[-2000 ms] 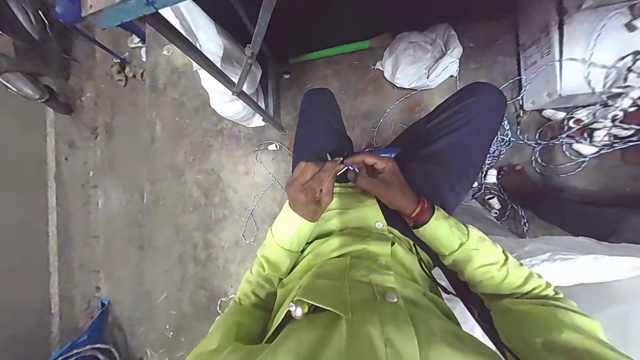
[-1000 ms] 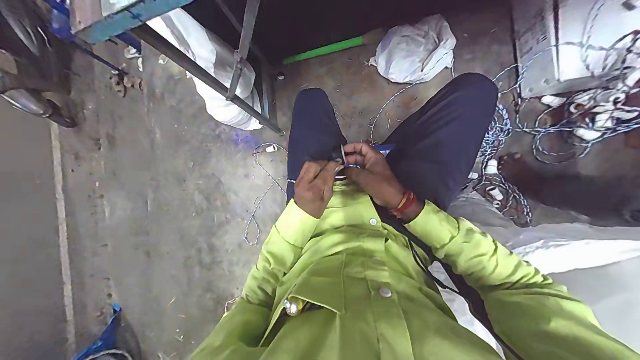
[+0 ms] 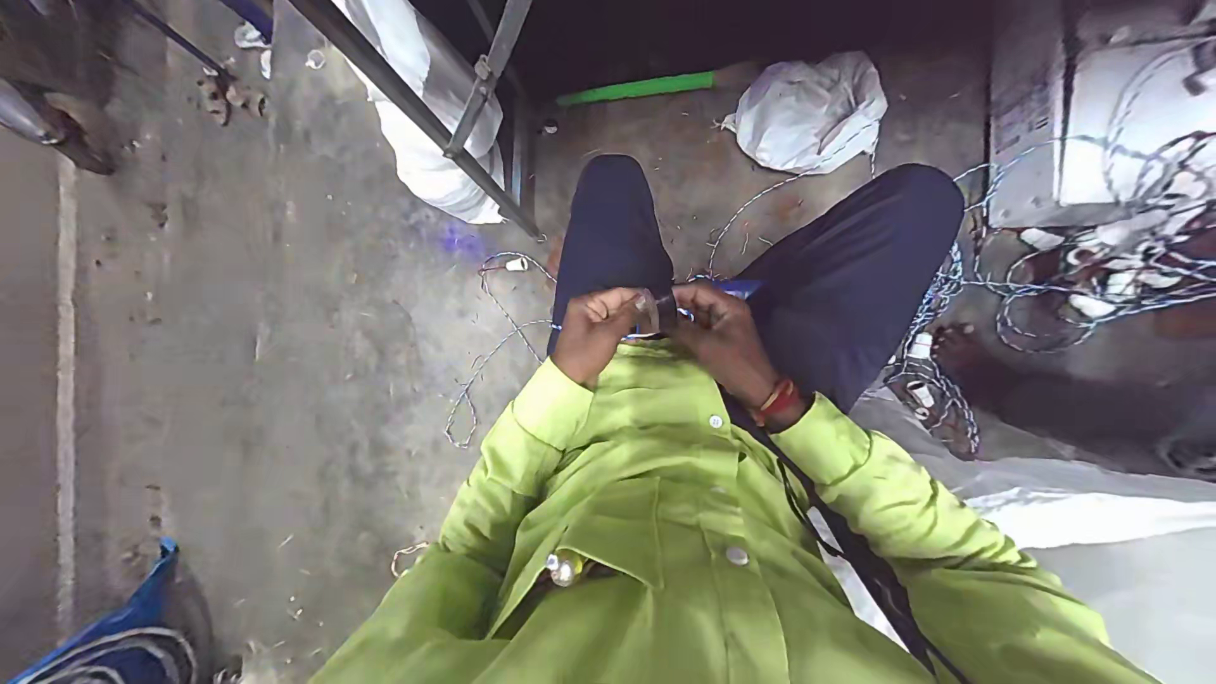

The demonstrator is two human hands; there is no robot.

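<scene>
My left hand pinches one end of a small pale, translucent strip in front of my shirt, between my thighs. Close beside it on the right, my right hand has thumb and fingers together on something small and thin that its fingers mostly hide. A blue item shows just past the right fingers. Twisted blue-and-white wire runs from the lap over the left thigh to a loop on the floor, where a small white connector lies.
Tangled twisted wire with white fittings lies at the right, by a white box and another person's foot. A tied white bag and a green stick lie ahead. A metal frame stands ahead left, a blue bag lower left.
My hands have moved slightly apart, and the pale strip now shows between them. The view has shifted a little.
</scene>
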